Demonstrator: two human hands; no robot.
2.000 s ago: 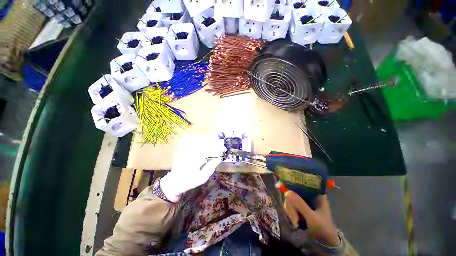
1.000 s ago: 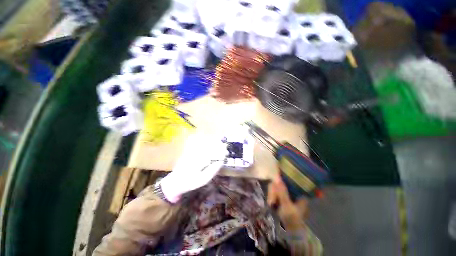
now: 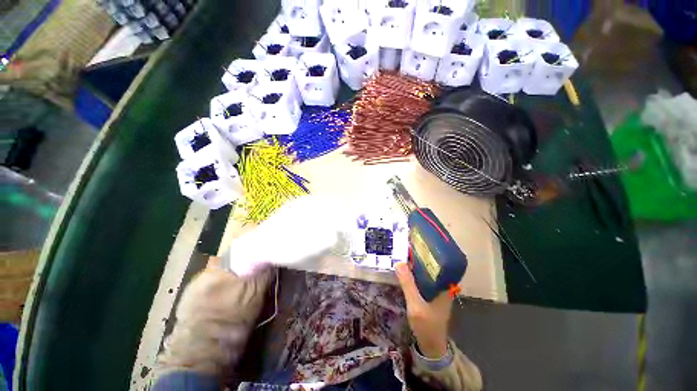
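A white housing (image 3: 380, 243) with a dark square centre lies on the tan board (image 3: 374, 174) near its front edge. My left hand (image 3: 294, 235), in a white glove and overexposed, reaches in from the left to the housing's left side; its fingers are washed out. My right hand (image 3: 428, 313), bare, is shut on the soldering gun (image 3: 436, 252) just right of the housing. The gun's metal nose points up and away, above the board and off the housing. The trigger is hidden.
Yellow wires (image 3: 267, 179), blue wires (image 3: 317, 131) and brown wires (image 3: 388, 114) lie beyond the housing. Stacked white housings (image 3: 275, 107) line the far edge. A black fan (image 3: 466, 151) stands right, with a metal spiral (image 3: 600, 172) beyond it. The green conveyor (image 3: 115, 229) curves along the left.
The gun's nose has left the housing and swung from pointing left to pointing up and away. My left forearm has shifted left. The whole view has moved, so the bench sits further right.
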